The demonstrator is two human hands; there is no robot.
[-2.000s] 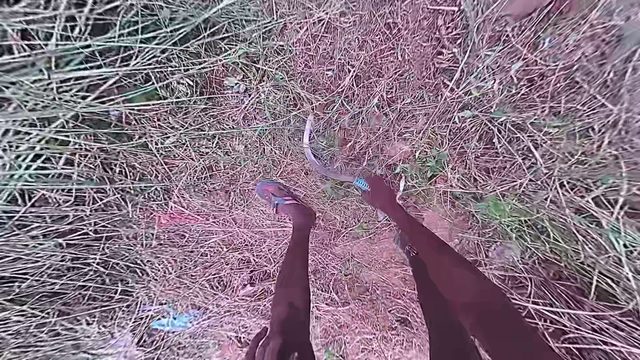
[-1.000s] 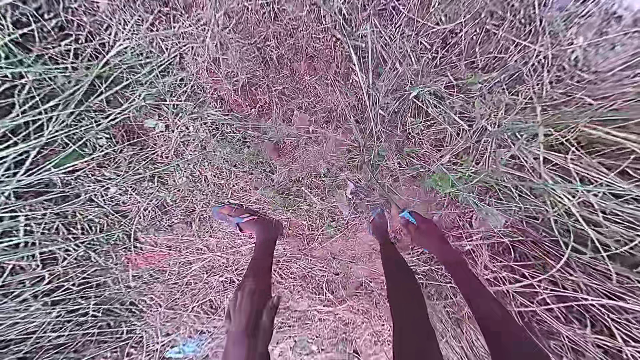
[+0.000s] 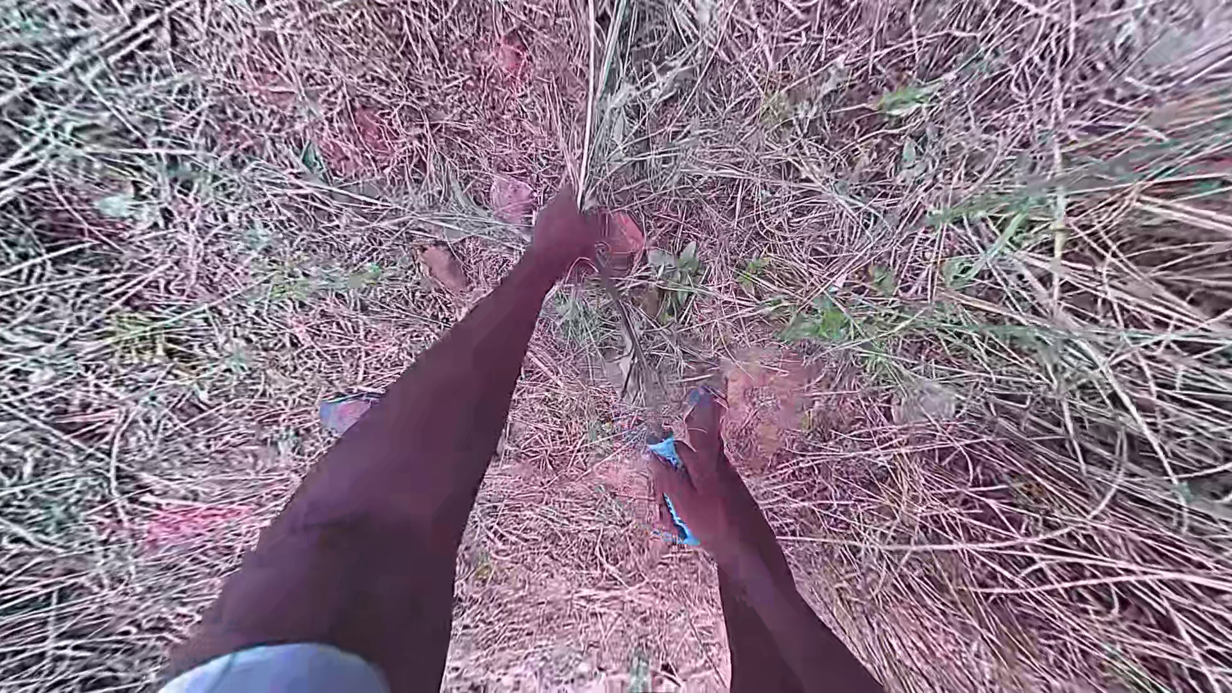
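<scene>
My left hand [image 3: 568,231] reaches forward and is closed around a bunch of long grass stalks [image 3: 589,106], which rise from the fist to the top of the view. Nearer my body and to the right, my right hand [image 3: 695,496] grips the blue handle [image 3: 681,520] of a sickle. Its blade is blurred and hard to make out among the stems between the two hands. A few leafy stems [image 3: 628,337] lie just below my left fist.
My right foot [image 3: 705,409] is close beside my right hand. My left foot in a sandal [image 3: 346,412] shows past the left forearm. Matted dry grass [image 3: 597,577] covers the ground, with taller grass [image 3: 1136,289] at the right. Reddish stones or soil lie near my left hand.
My left hand has moved forward from beside my left leg and has taken hold of grass stalks. The curved sickle blade, plain two seconds ago, is now hard to see.
</scene>
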